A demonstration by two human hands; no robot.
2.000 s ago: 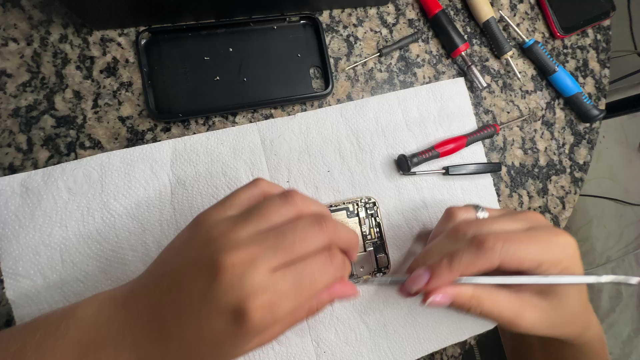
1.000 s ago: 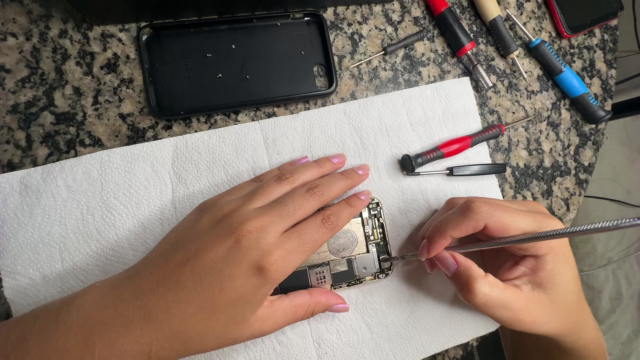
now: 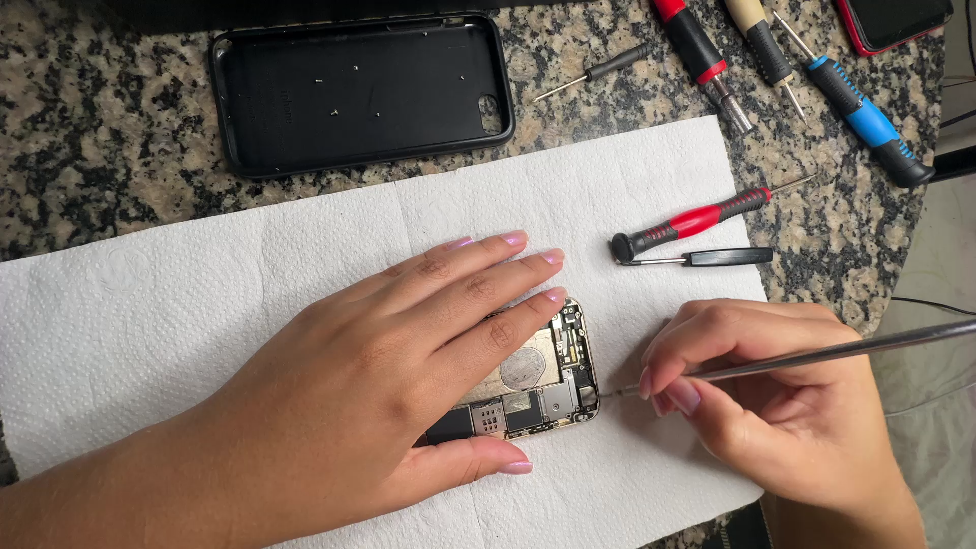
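An opened smartphone [image 3: 555, 398] with bare internal parts lies on a white paper towel [image 3: 335, 244]. My left hand [image 3: 427, 343] rests flat across it, fingers spread, covering its left part, with the thumb along the near edge. In my right hand [image 3: 755, 381], right of the phone, a thin metal tool [image 3: 839, 348] is pinched between thumb and fingers. The tool's fine tip is at the phone's right end, near its lower corner; whether it touches is hard to tell.
A black phone case [image 3: 412, 84] holding several tiny screws lies behind the towel on a granite surface [image 3: 114, 191]. A red-black screwdriver [image 3: 694, 221] and a small black screwdriver [image 3: 728, 257] lie at the towel's right. Beyond are a blue-black screwdriver [image 3: 869, 122], other drivers and a red-edged phone [image 3: 896, 23].
My left hand was curled at the phone two seconds ago and now lies flat over it. The tool was held level near the phone's lower right; it now slants up to the right.
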